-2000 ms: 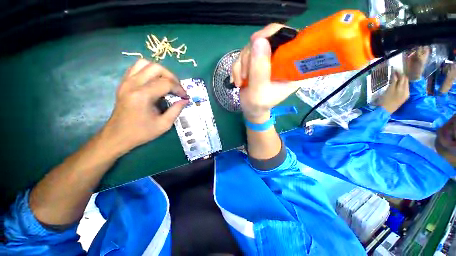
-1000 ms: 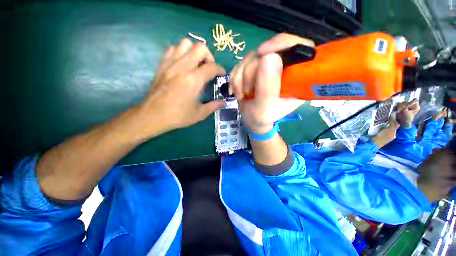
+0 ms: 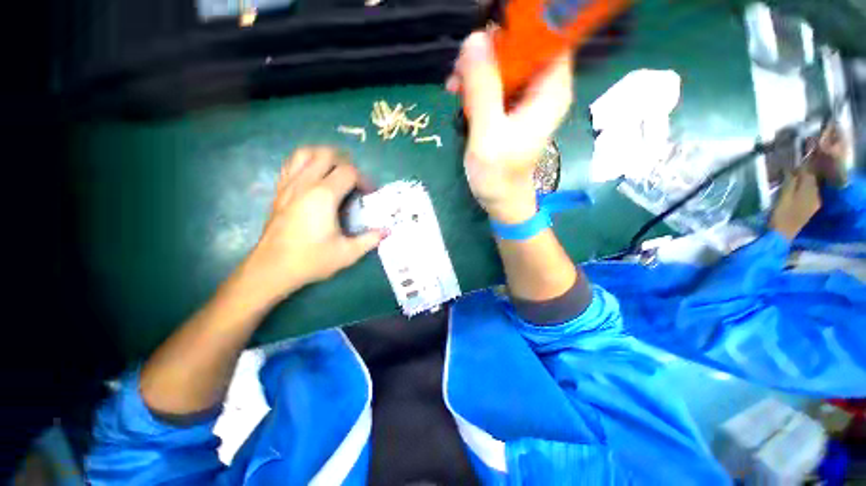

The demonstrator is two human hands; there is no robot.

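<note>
A silver-white phone mid-frame [image 3: 418, 252] lies on the green mat near its front edge. My left hand [image 3: 318, 214] is at its upper left, with thumb and fingers on the frame's top end. My right hand [image 3: 513, 128], with a light-blue wrist strap, is closed around an orange electric screwdriver [image 3: 546, 43], raised above and right of the frame. The screwdriver is blurred and cut off by the top edge; its tip is hidden. The screw dish [image 3: 548, 169] shows partly behind my right hand.
Pale-yellow curly pieces [image 3: 394, 121] lie above the frame. Black foam trays [image 3: 313, 57] run along the back. A white sheet [image 3: 638, 119], a clear plastic bag [image 3: 688, 190] and a black cord [image 3: 707, 180] are at right. Another person's hand [image 3: 796, 201] and blue sleeve are at far right.
My right hand has lifted the screwdriver up and away from the frame, uncovering part of the dish. My left hand stays at the frame's top end. The camera view has shifted.
</note>
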